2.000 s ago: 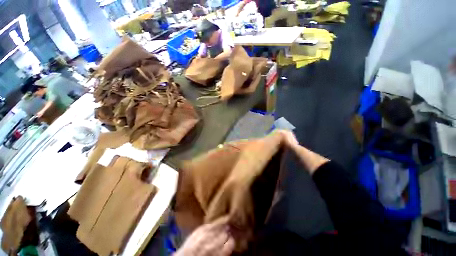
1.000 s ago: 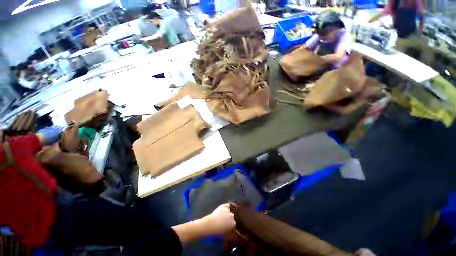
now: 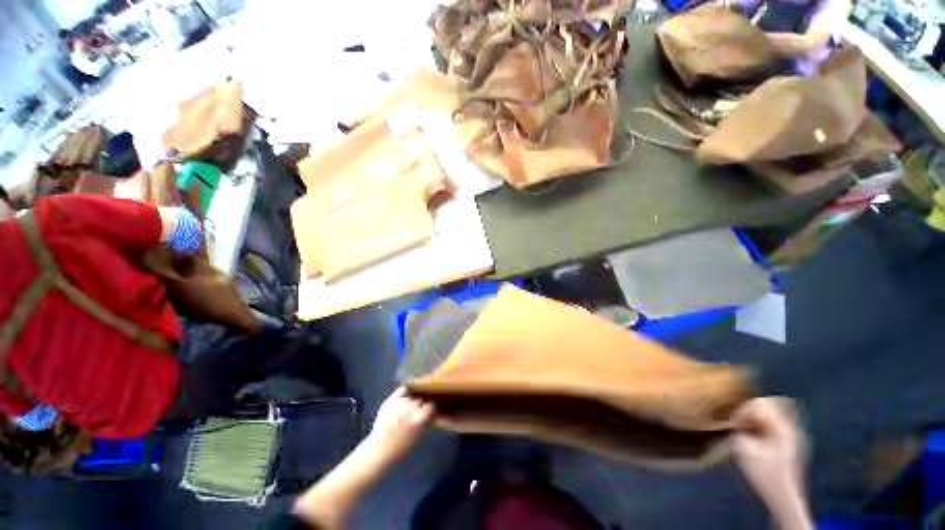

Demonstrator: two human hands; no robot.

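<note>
A brown bag body (image 3: 580, 357) is held out in front of me, its dark open mouth facing me. My left hand (image 3: 406, 414) grips its left end and my right hand (image 3: 762, 427) grips its right end, slightly blurred. A flat tan cut leather panel (image 3: 363, 212) lies on the white board (image 3: 466, 248) beyond the bag. A crumpled heap of brown bags (image 3: 544, 114) sits behind it on the table.
The dark green-grey table top (image 3: 580, 207) holds more brown bags (image 3: 793, 124) at the right, beside another person's arm. A grey sheet (image 3: 684, 274) lies over a blue crate. A person in red (image 3: 93, 311) is at the left, near a green-seated stool (image 3: 233, 455).
The bag has risen into fuller view and its mouth now spreads open between both hands. The view has shifted, showing more of the person in red and the stool.
</note>
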